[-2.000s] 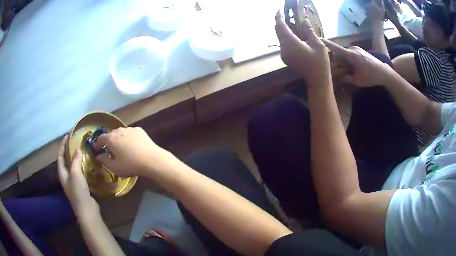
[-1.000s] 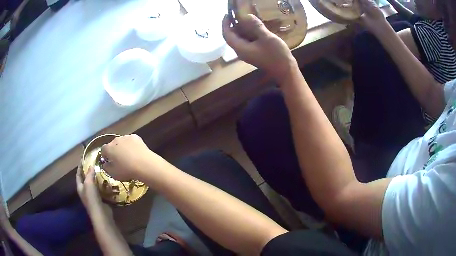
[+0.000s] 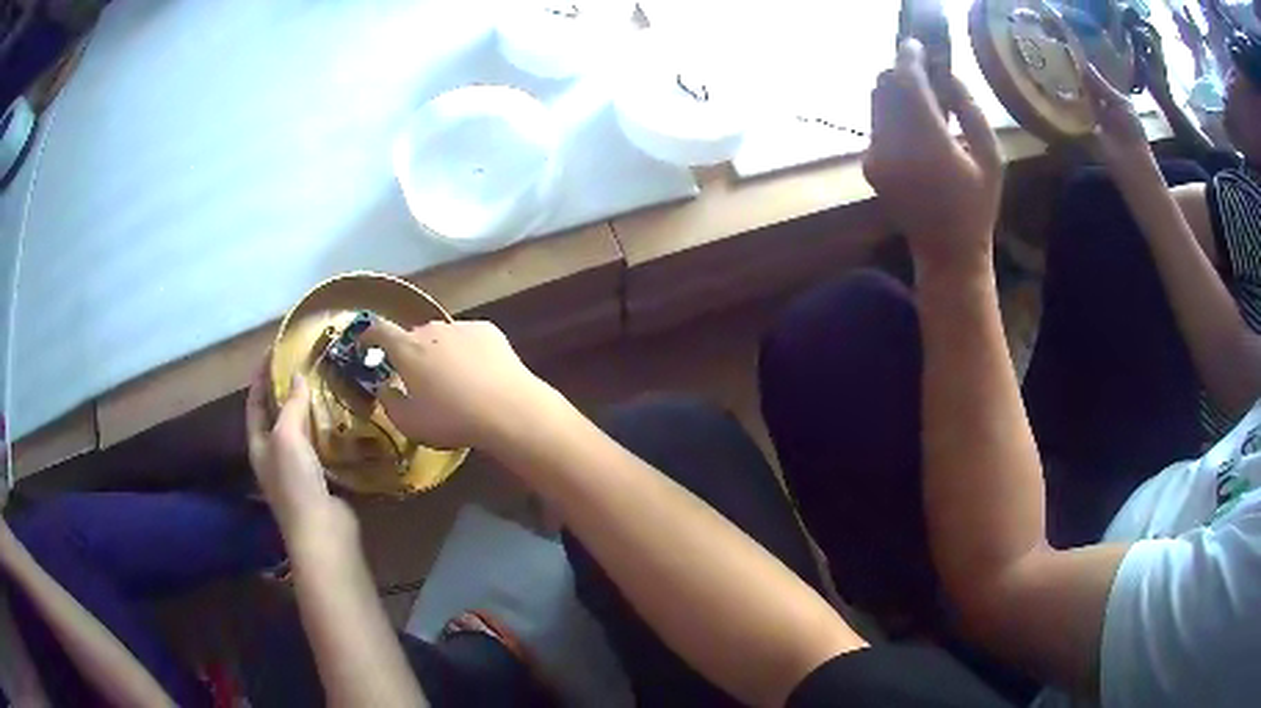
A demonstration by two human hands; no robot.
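Observation:
A round gold-tan base housing (image 3: pixel 394 468) is held tilted at the bench edge, its open inside facing me. My left hand (image 3: pixel 293 450) grips its left rim, with the thumb inside. My right hand (image 3: pixel 450 380) reaches in from the right and holds a small black fan (image 3: pixel 362 357) with a pale hub label against the upper inside of the housing. Thin wires run along the inside below the fan. My right fingertips are partly hidden behind the fan, and whether the fan is seated cannot be told.
White round housings (image 3: pixel 477 166) lie on the white foam sheet (image 3: pixel 208 180) ahead. The wooden bench edge (image 3: pixel 553 271) runs across in front. At the right, a neighbour's raised hand (image 3: pixel 933 173) holds a dark item, and another person's hand holds a round tan housing (image 3: pixel 1030 62).
The view has shifted. The base housing now faces me more openly, and the fan shows beside my right fingers instead of being mostly hidden. The neighbour's large tan housing has left that raised hand.

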